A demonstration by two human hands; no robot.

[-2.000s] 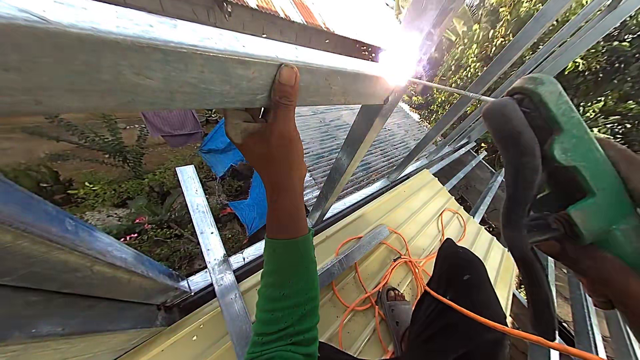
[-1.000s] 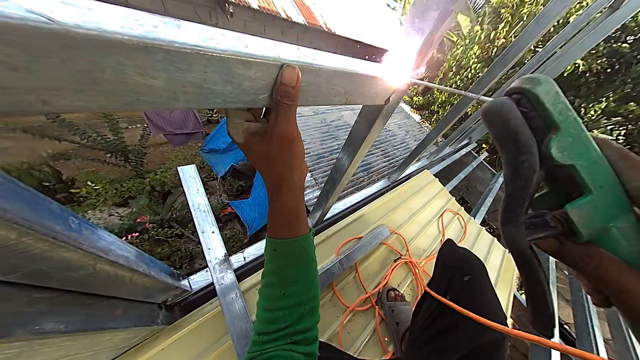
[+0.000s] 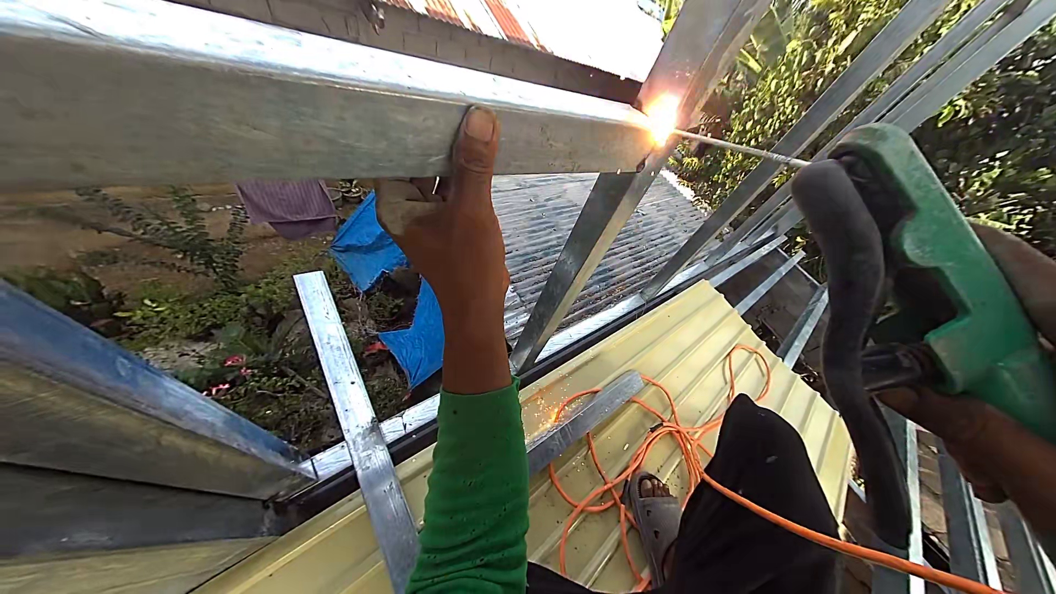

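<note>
My left hand (image 3: 462,239), in a green sleeve, grips a horizontal galvanized steel beam (image 3: 289,115) from below, thumb up against its near face. On the right, my right hand (image 3: 990,437) is closed around a green welding electrode holder (image 3: 949,256) with a thick dark cable. A thin welding electrode (image 3: 742,150) juts left from the holder. At its tip a bright arc (image 3: 662,120) burns where the beam's right end meets a slanting steel member (image 3: 598,247). The glare hides the joint itself.
Below lie yellow corrugated roofing sheets (image 3: 709,330) with a tangled orange cable (image 3: 685,437) and a short metal piece (image 3: 586,421). My sandaled foot (image 3: 656,511) rests there. A loose steel strip (image 3: 355,412) leans at the left; slanting metal members (image 3: 808,115) stand right.
The arc's glare is smaller now, and orange sparks show over the roofing near the short metal piece. Both hands keep about the same position.
</note>
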